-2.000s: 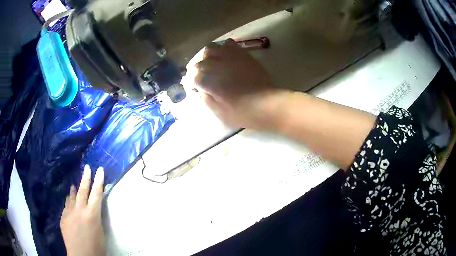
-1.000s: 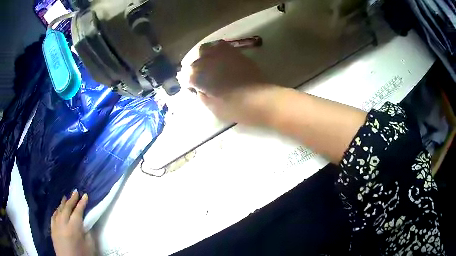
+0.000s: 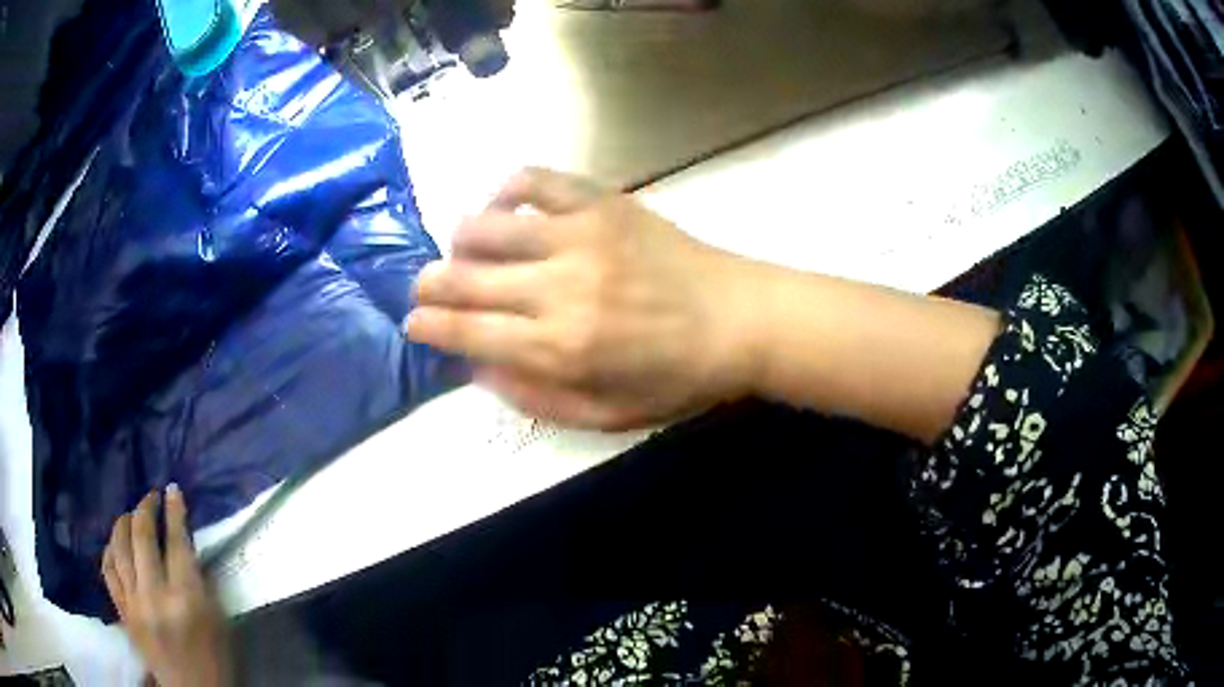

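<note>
The shiny navy fabric panel (image 3: 269,336) lies across the left of the white table, creased and glaring blue near the sewing machine head (image 3: 403,40). A white strip shows along its lower edge. My left hand (image 3: 164,584) rests at the panel's lower left edge, fingers extended and slightly apart. My right hand (image 3: 577,302) is blurred, in front of the machine, with curled fingers. Its fingertips overlap the panel's right edge; whether they pinch the fabric is hidden. The machine head is cut off by the top edge, and the needle area is not clear.
The machine bed (image 3: 792,81) extends to the upper right. A turquoise oval object (image 3: 204,34) is at the top left. The white table (image 3: 859,222) has printed markings. Dark cloth (image 3: 752,510) lies beyond its front edge, and more cloth is at the upper right.
The view has tilted down, so the machine sits higher. My right hand has moved away from the needle area, down and left to the fabric's edge. The panel's right part has shifted towards me.
</note>
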